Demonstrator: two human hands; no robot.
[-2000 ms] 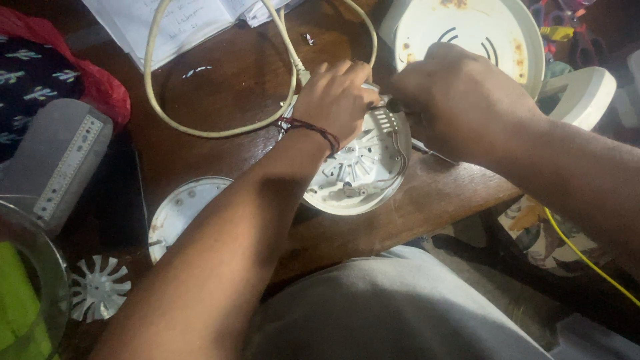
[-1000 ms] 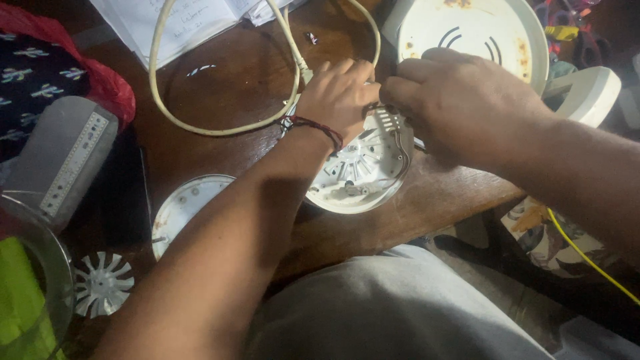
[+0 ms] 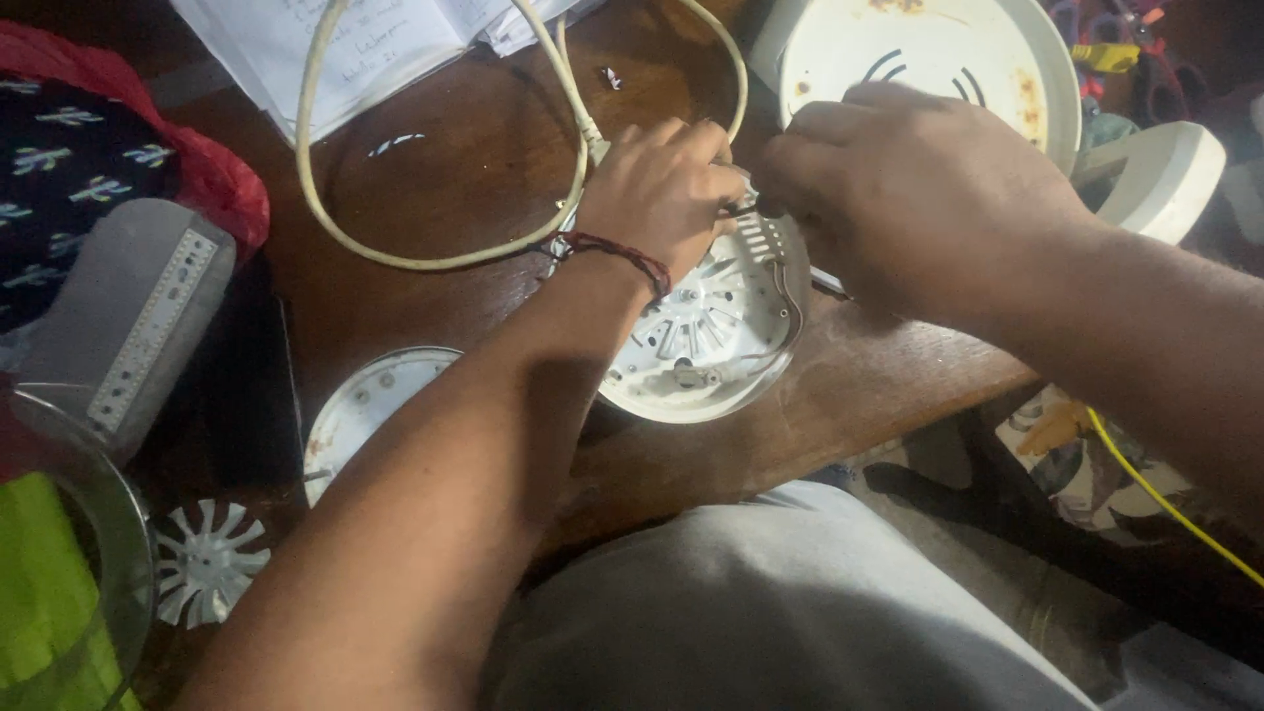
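Observation:
A round white appliance base point(image 3: 731, 380) with a vented, finned middle and a thin wire along its inner edge lies at the table's front edge. My left hand point(image 3: 662, 188) rests over its upper left part, fingers bent at the rim; what they grip is hidden. Close on its right, my right hand point(image 3: 889, 188) is closed on a dark thin thing point(image 3: 743, 210) that reaches toward the left fingers; its kind cannot be told. A pale cable point(image 3: 434, 263) loops from beside my left hand. Below the right hand, a thin metal piece point(image 3: 828, 283) sticks out past the base.
A rust-spotted white round housing point(image 3: 1062, 89) stands at the back right by a white handle-like part point(image 3: 1170, 188). Left are a round white plate point(image 3: 380, 380), a metal fan wheel point(image 3: 210, 561), a grey part with a perforated strip point(image 3: 158, 316) and a glass-like bowl point(image 3: 138, 553). Papers point(image 3: 365, 59) lie behind.
My right hand has shifted slightly about the upper right of the base. My left hand stays in place on it.

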